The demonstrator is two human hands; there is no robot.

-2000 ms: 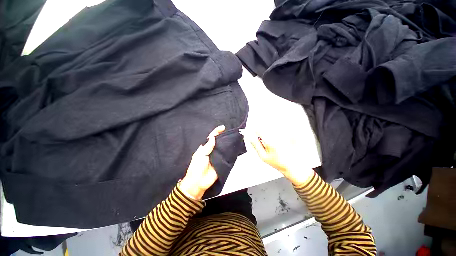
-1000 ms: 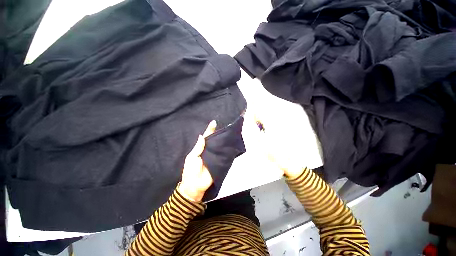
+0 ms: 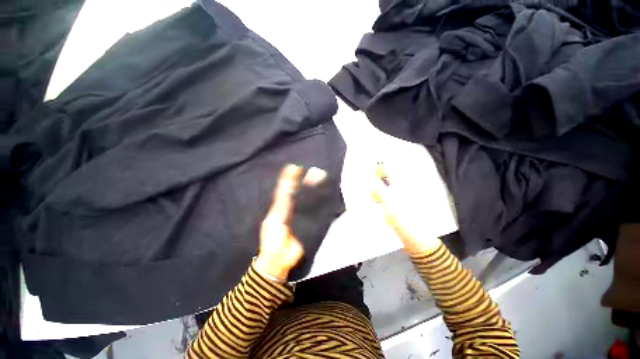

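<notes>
A dark garment (image 3: 182, 161) lies spread with folds on the white tabletop in front of me, its broad band along the near edge. My left hand (image 3: 282, 228) is over the garment's right edge, thumb and fingers apart and slightly blurred, holding no cloth that I can see. My right hand (image 3: 396, 210) is over the white top, right of the garment and not touching it. Small thread snips (image 3: 382, 174) show at its fingertips, mostly hidden and washed out by glare.
A crumpled heap of dark garments (image 3: 491, 105) covers the right side of the table. More dark cloth hangs at the far left. A brown object (image 3: 623, 270) stands at the right edge, with a small red thing below it. Pale floor shows beyond the table's near edge.
My left hand has let go of the garment's edge, and the lifted cloth lies down flat. My right hand has moved right, away from the cloth. The garment has shifted slightly right in view.
</notes>
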